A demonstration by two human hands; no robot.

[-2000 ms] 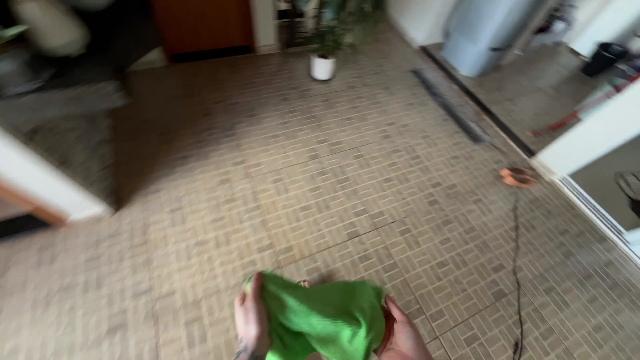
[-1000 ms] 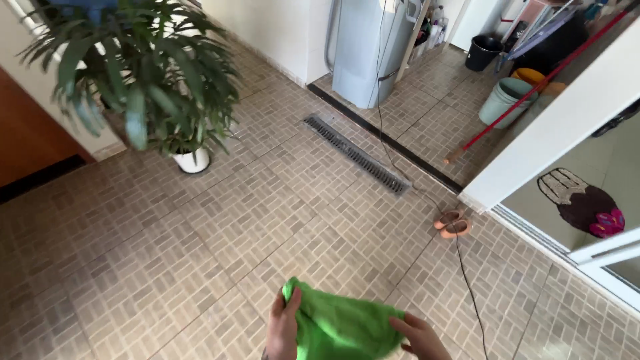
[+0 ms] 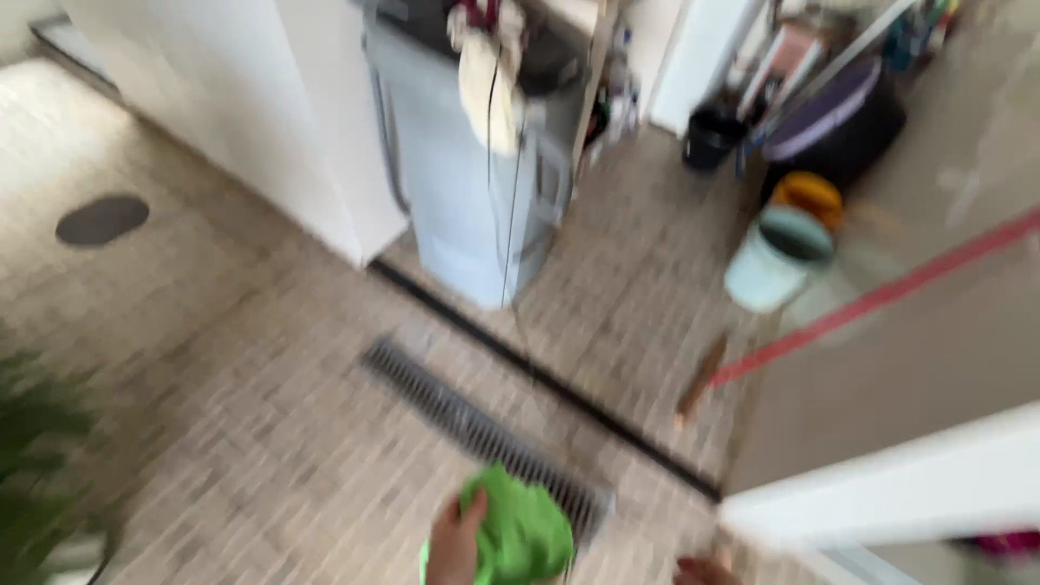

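A bunched green cloth (image 3: 524, 524) hangs at the bottom centre of the head view, above the tiled floor. My left hand (image 3: 455, 536) grips its left side, with the thumb over the fabric. My right hand (image 3: 705, 571) is apart from the cloth, to its right at the bottom edge; only blurred fingers show, and whether they are spread or closed is unclear. Beyond the cloth lies a metal floor drain grate (image 3: 479, 426), partly hidden by it.
A dark door track (image 3: 552, 386) crosses the floor. Past it stand a grey-blue appliance (image 3: 463, 211), a pale bucket (image 3: 776, 260), an orange bucket (image 3: 811, 197), a black bucket (image 3: 712, 138) and a red-handled broom (image 3: 877, 301). A plant (image 3: 36, 422) is at left.
My right hand has come off the green cloth and is now to its right. The cloth is more bunched in my left hand. The view has swung toward the appliance and drain.
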